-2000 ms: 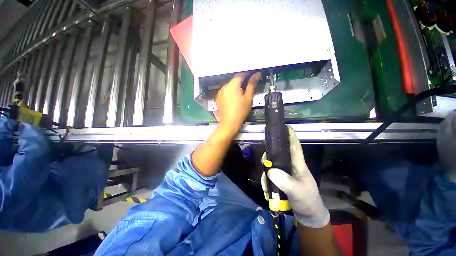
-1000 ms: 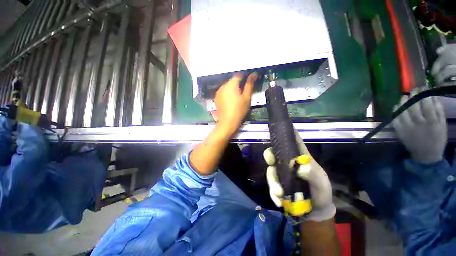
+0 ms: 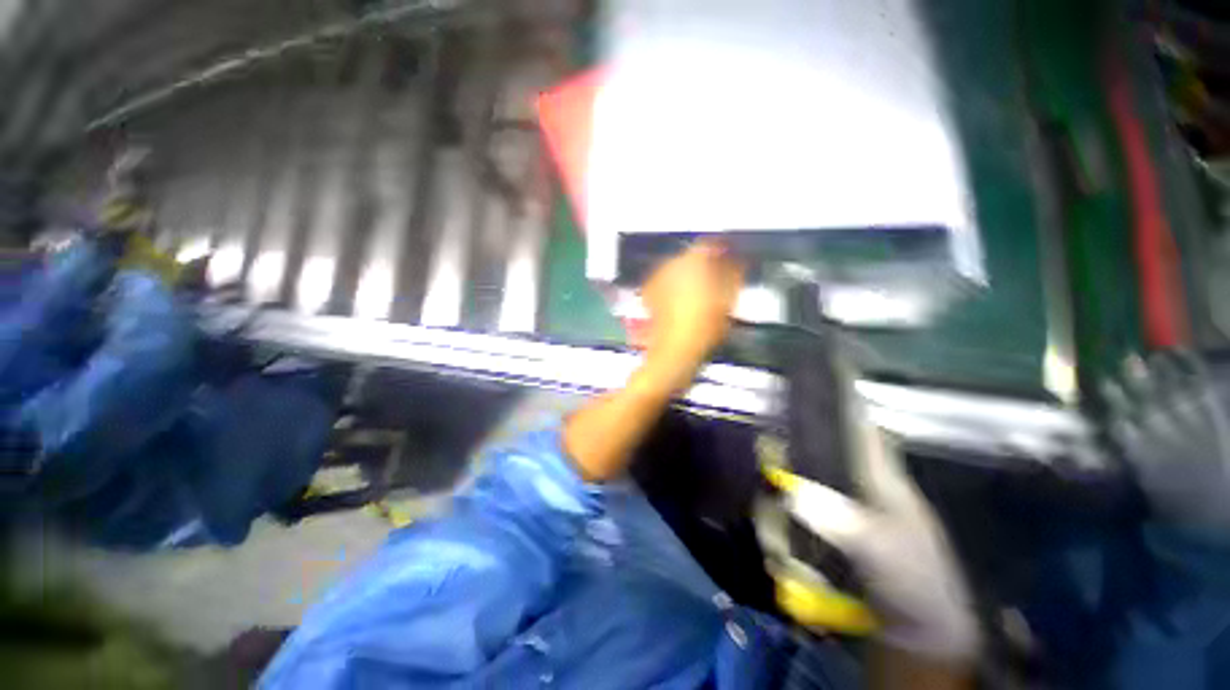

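The silver-white unit housing (image 3: 782, 121) lies flat with its open end towards me. My left hand (image 3: 691, 303), bare, is at the left part of the open end, fingertips at the dark opening; blur hides whether they hold anything. My right hand (image 3: 877, 519), in a white glove, is closed around the black electric screwdriver (image 3: 820, 391), which has yellow bands at its lower part. The screwdriver points away from me, its tip at the open end right of my left hand. Blur hides whether the bit touches a screw.
The unit lies on a green board (image 3: 1005, 256) with an orange-red foam pad (image 3: 575, 135) at its left. Conveyor rollers (image 3: 364, 202) are at left, a metal rail (image 3: 540, 353) in front. Blurred blue-sleeved workers are at left (image 3: 128, 391) and right (image 3: 1160, 566), the right one gloved.
The whole view has shifted and blurred, so the unit appears further right and lower. My left hand stays at the opening. My right hand still holds the screwdriver there.
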